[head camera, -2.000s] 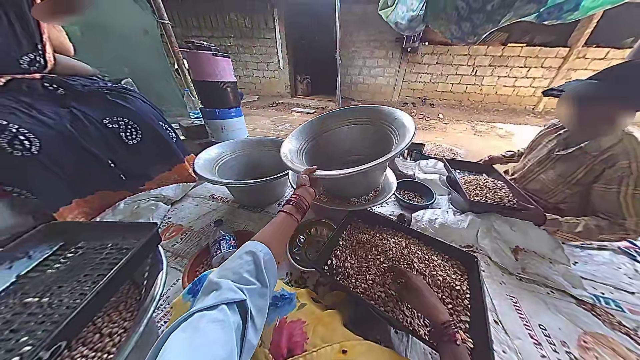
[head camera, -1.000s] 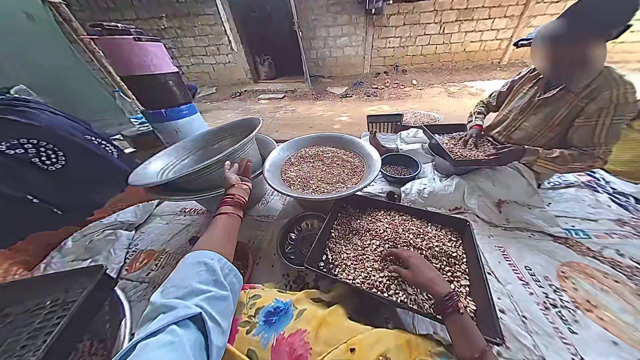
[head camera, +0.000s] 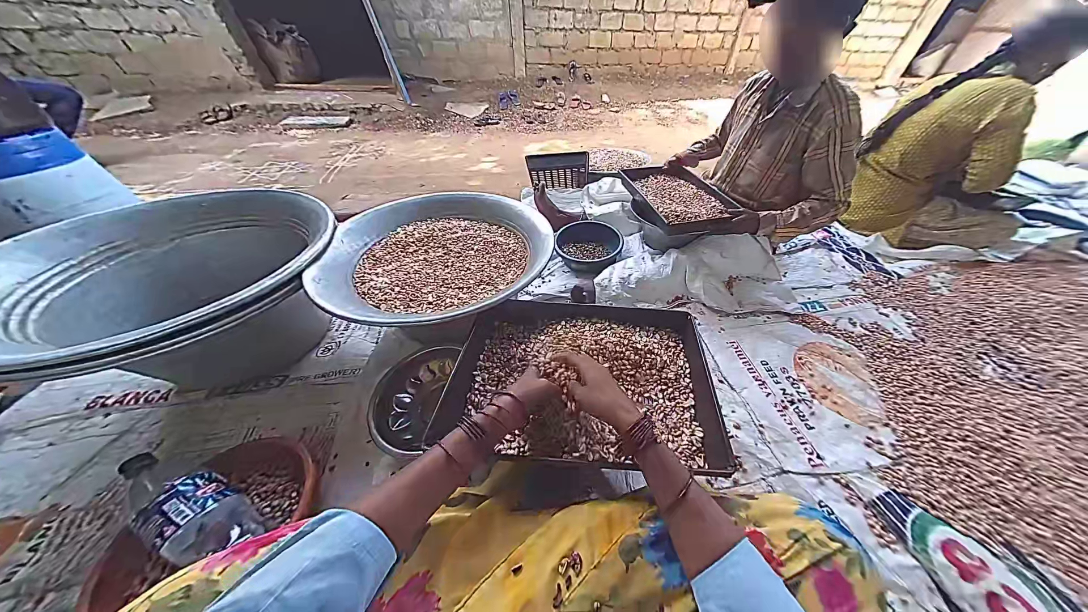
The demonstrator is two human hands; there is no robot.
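Observation:
A dark rectangular tray [head camera: 714,425] full of small brown nuts or seeds [head camera: 654,365] rests close to my lap. Both my hands are in it, near its middle. My left hand [head camera: 531,391] and my right hand [head camera: 599,391] face each other with a heap of the nuts or seeds cupped between them. A wide metal basin [head camera: 327,285] beyond the tray's left side holds more of them. Farther left, an empty metal basin [head camera: 170,255] is stacked on another. A round metal plate [head camera: 395,399] lies against the tray's left edge.
A plastic bottle [head camera: 191,510] lies over an orange bowl [head camera: 306,476] at lower left. A small dark bowl [head camera: 588,246] is beyond my tray. A co-worker [head camera: 790,144] holds another tray [head camera: 680,200]; another person [head camera: 952,144] sits farther right. Printed sacks [head camera: 765,365] cover the ground.
My left hand has let go of the metal basin at the left and come into the tray beside my right hand. The basin now sits lower, on the other one. The view has turned right.

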